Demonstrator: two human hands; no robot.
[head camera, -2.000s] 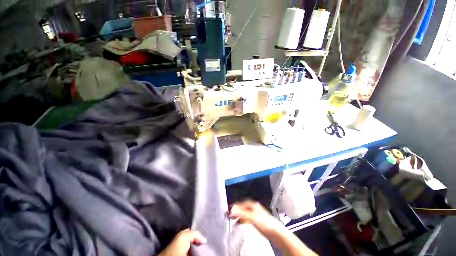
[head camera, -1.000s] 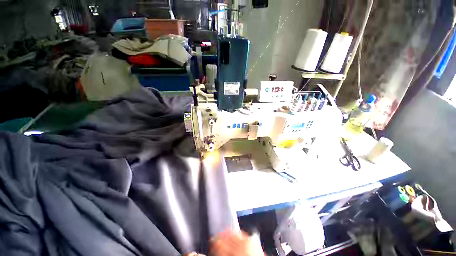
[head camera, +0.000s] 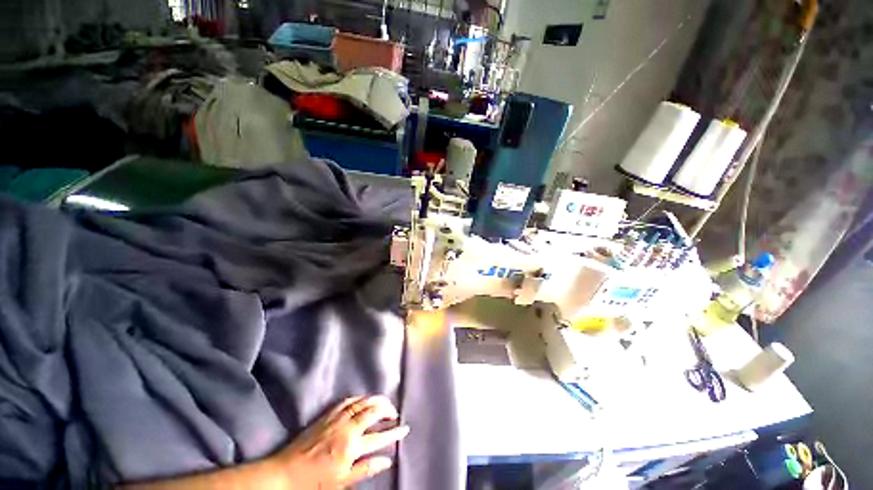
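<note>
Grey-purple cloth (head camera: 182, 316) lies in a large, loose heap across the left and up to the sewing machine (head camera: 479, 273). Its flat folded edge (head camera: 431, 412) runs from under the lit needle end of the head down to the bottom of the picture. The needle and presser foot are too small and glaring to make out. My left hand (head camera: 349, 445) lies palm down on the cloth, just left of the folded edge, with fingers apart. My right hand is out of the picture.
A teal phone-like device (head camera: 517, 167) stands by the machine head. Scissors (head camera: 705, 381), a white thread cone (head camera: 766, 366) and a bottle of yellow liquid (head camera: 737, 292) are on the table's right. Two cones (head camera: 684, 148) stand above. Blue and orange bins are behind.
The view has swung left, so the machine shows further right and lower. My left hand now lies flat on the cloth further up. My right hand has left the picture.
</note>
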